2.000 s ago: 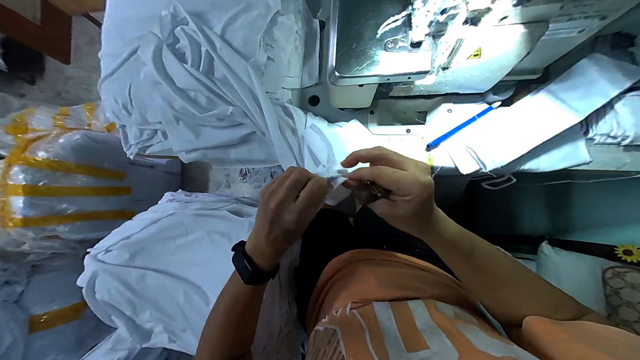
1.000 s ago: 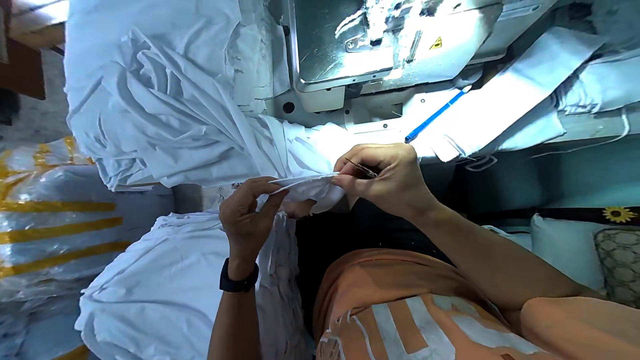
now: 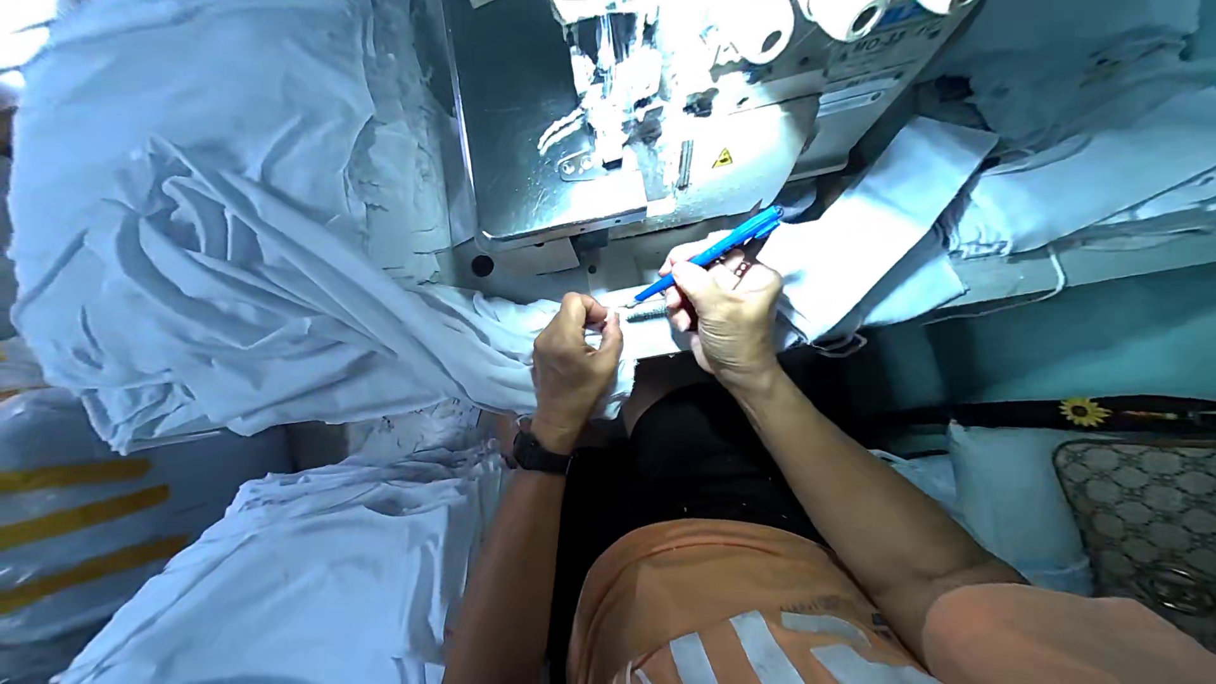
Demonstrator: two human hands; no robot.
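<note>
My right hand (image 3: 727, 309) grips a blue pen (image 3: 708, 255), its tip pointing down and left toward my left hand. A small ring-like metal handle shows among the right fingers; the tool it belongs to is mostly hidden. My left hand (image 3: 577, 356) pinches the edge of white knit fabric (image 3: 484, 332) between thumb and fingertips, just left of the pen tip. The fabric runs left into a large crumpled heap (image 3: 237, 256). Both hands are close together in front of an overlock sewing machine (image 3: 665, 114), over the table's near edge.
The machine's metal plate (image 3: 513, 142) lies beyond the hands. White cut fabric pieces (image 3: 883, 218) rest on the table at right. Another white fabric pile (image 3: 313, 570) is at lower left, beside a plastic-wrapped bundle with yellow tape (image 3: 85, 513). A patterned bag (image 3: 1140, 513) is at lower right.
The blue pen lay on the table among the fabric pieces in both earlier frames; my right hand now holds it. Before, both hands held the white fabric between them. The view has moved closer to the table.
</note>
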